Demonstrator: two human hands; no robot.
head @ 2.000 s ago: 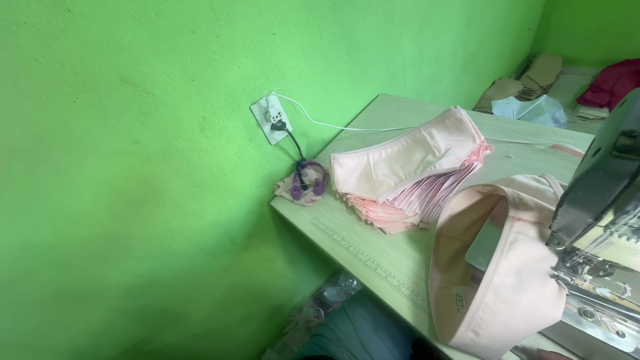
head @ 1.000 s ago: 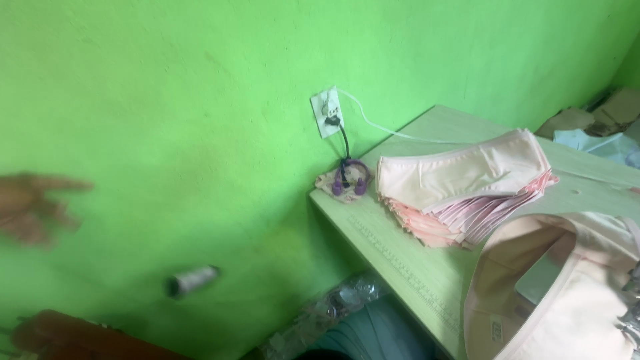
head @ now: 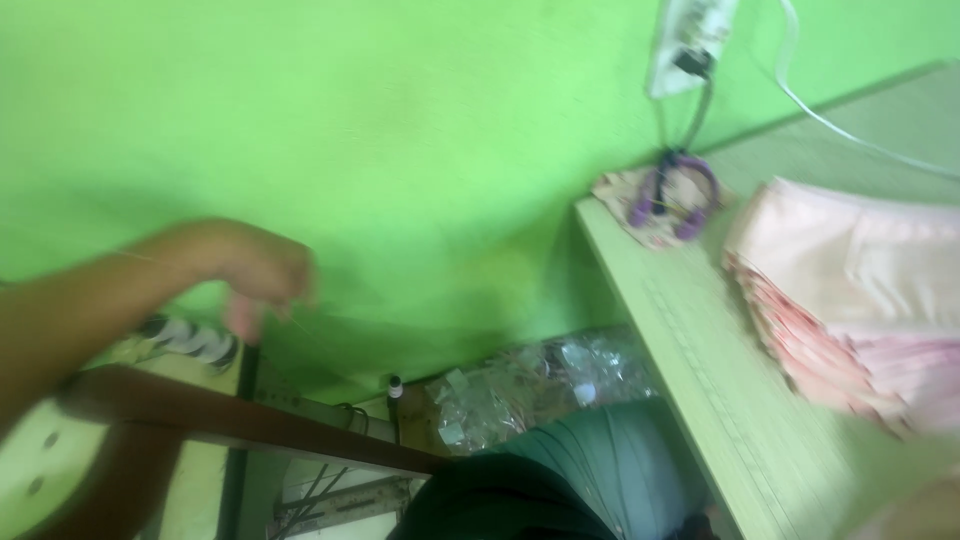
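Observation:
My left hand (head: 262, 274) reaches in from the left, blurred, bent at the wrist with the fingers pointing down. It is in front of the green wall, above a brown rail and beside a row of white and dark thread spools (head: 195, 343). A fine thread shows near the hand; whether the fingers grip it is unclear. My right hand is out of view. At the right, a fanned stack of pale pink and peach fabric pieces (head: 847, 285) lies on the pale table (head: 720, 405). A purple ring-shaped object (head: 701, 191) rests on patterned cloth at the table corner.
A wall socket (head: 686, 45) holds a black plug, with a white cable (head: 832, 127) running over the table. Clear plastic bags (head: 517, 390) lie low by the wall. A brown rail (head: 247, 412) crosses the lower left. A dark small spool (head: 395, 386) stands near the wall.
The view has swung left and down. My left hand, first seen at the left edge one second ago with fingers spread, now points downward beside the spools. The sewing machine has left the view.

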